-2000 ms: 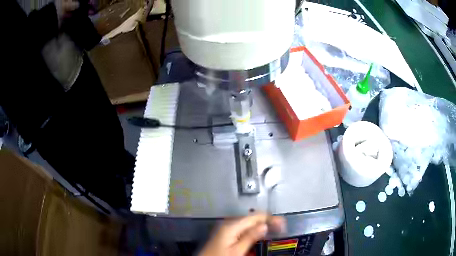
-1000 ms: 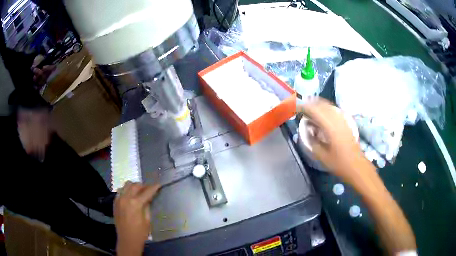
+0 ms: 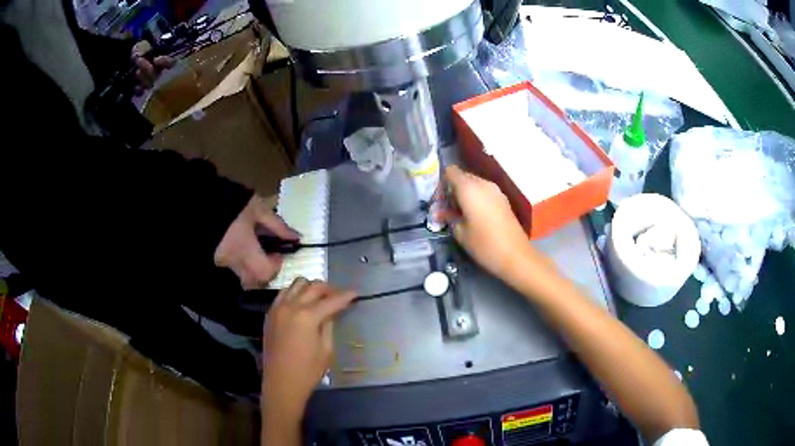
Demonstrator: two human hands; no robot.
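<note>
My left hand [image 3: 301, 331] holds a stemmed workpiece [image 3: 436, 284] by its thin black stem. Its round white head lies over the slotted clamp bar [image 3: 458, 315]. My right hand [image 3: 475, 213] reaches under the press head [image 3: 411, 131], its fingertips at the round head of a second stemmed workpiece [image 3: 357, 239] beside the fixture block [image 3: 411, 251]. Whether my right fingers grip that head or something small cannot be told. Another person's hand [image 3: 253, 244] holds the second workpiece's black handle.
An orange box [image 3: 571, 207] with white contents stands right of the press. A white tub [image 3: 652, 277], green-nozzled bottle [image 3: 631, 157] and plastic bag [image 3: 732, 200] are further right. A ribbed strip [image 3: 302, 205] lies left, yellow loops [image 3: 370, 355] in front.
My right hand has moved from the white tub to beneath the press tip. My left hand still holds its workpiece. The other person's hand has come in at the second workpiece's handle.
</note>
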